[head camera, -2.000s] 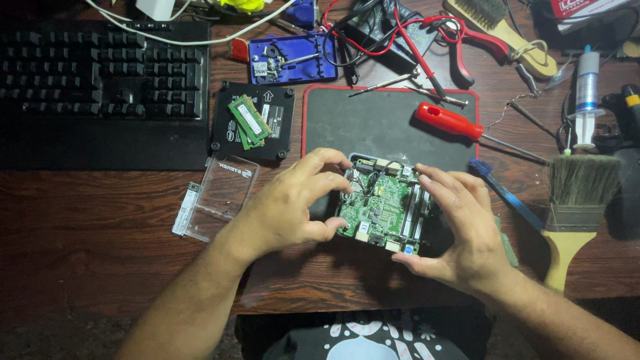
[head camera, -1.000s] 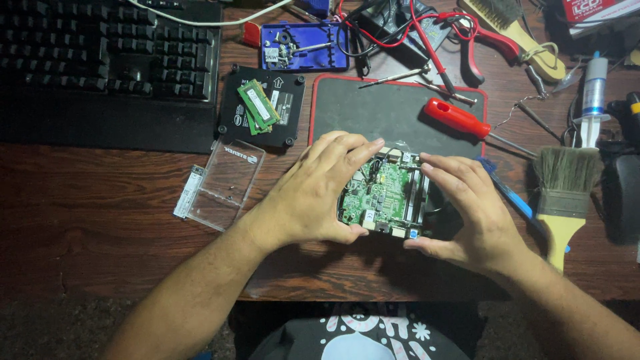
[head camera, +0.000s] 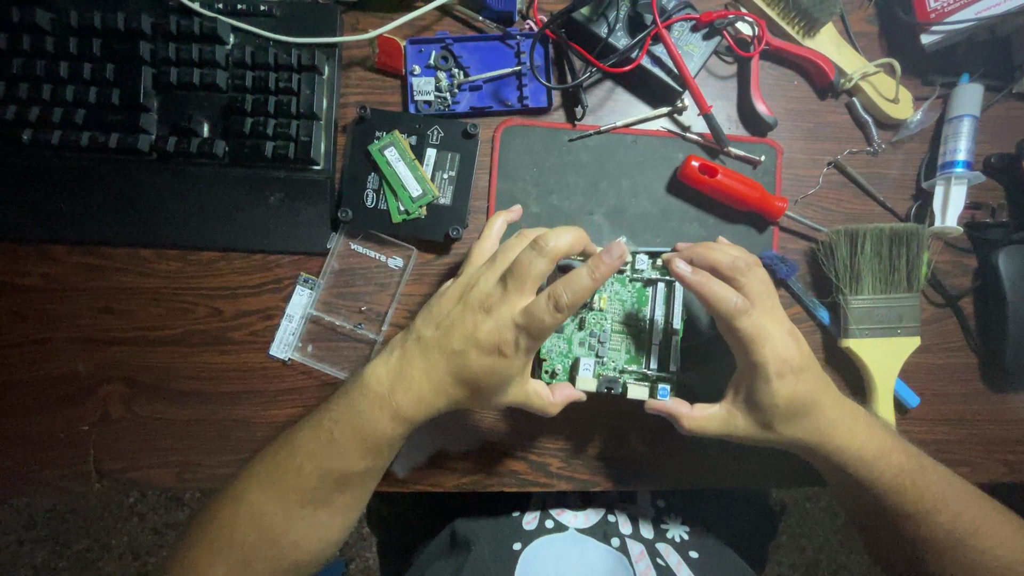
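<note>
A green mini PC circuit board [head camera: 612, 328] lies flat between my two hands, partly over the near edge of a black mat with a red border [head camera: 632, 184]. My left hand [head camera: 496, 320] grips its left side, thumb at the near edge and fingers over the far left part, which they hide. My right hand [head camera: 748, 344] holds the right side, with fingertips at the far corner and thumb beside the blue port at the near corner. Two black memory slots [head camera: 664, 326] run along the board's right part. Whatever lies under the board is hidden.
Left are a keyboard [head camera: 160, 104], a black Intel cover [head camera: 352, 168] bearing green memory modules [head camera: 404, 170], a clear plastic case [head camera: 344, 304] and an SSD stick [head camera: 294, 318]. Behind stands a blue screw tray [head camera: 532, 76]. Right lie a red screwdriver [head camera: 732, 190], a paintbrush [head camera: 880, 320] and a syringe [head camera: 958, 136].
My left hand has moved over the board's left part, its fingers now covering the far left corner that showed two seconds ago. My right hand keeps about the same hold.
</note>
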